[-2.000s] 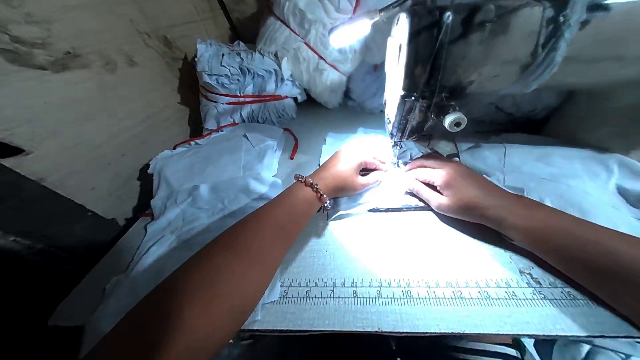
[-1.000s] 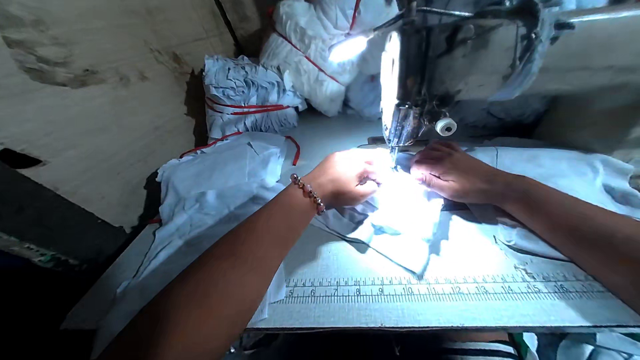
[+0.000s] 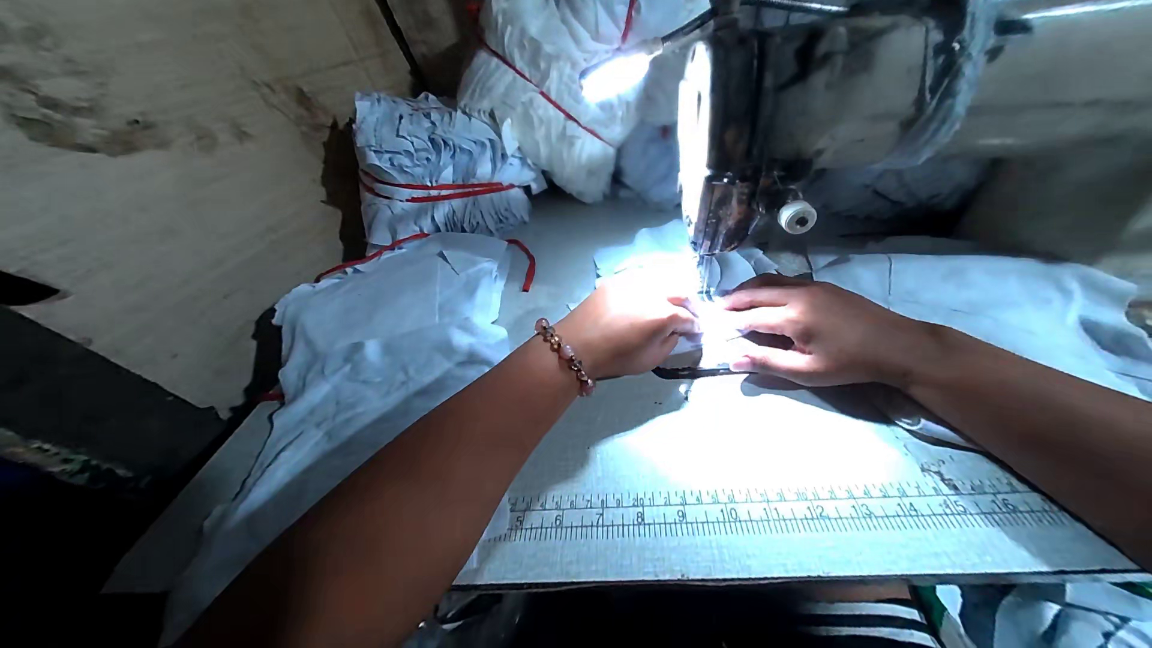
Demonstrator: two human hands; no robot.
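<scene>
Under the needle of a sewing machine [image 3: 724, 198] lies a piece of light fabric [image 3: 648, 247], partly washed out by the lamp. My left hand [image 3: 625, 324], with a beaded bracelet [image 3: 564, 356] at the wrist, rests just left of the needle, thumb and fingers drawn together at the fabric; whether they pinch it is lost in the glare. Flat on the fabric just right of the needle is my right hand [image 3: 805, 328], its fingers slightly spread and pointing left. More light fabric [image 3: 981, 288] extends behind my right forearm.
Loose light cloth pieces [image 3: 387, 333] drape over the table's left side. Behind them stands a cloth bundle [image 3: 441, 171] tied with red strips, beside a larger white bundle [image 3: 549, 99]. A lit lamp [image 3: 621, 72] hangs near the machine head. A printed ruler scale [image 3: 774, 517] runs along the front edge.
The fabric corner that hung toward the ruler one second ago no longer shows there; the cloth now lies closer around the needle. My right hand's fingers have spread and moved beside the needle.
</scene>
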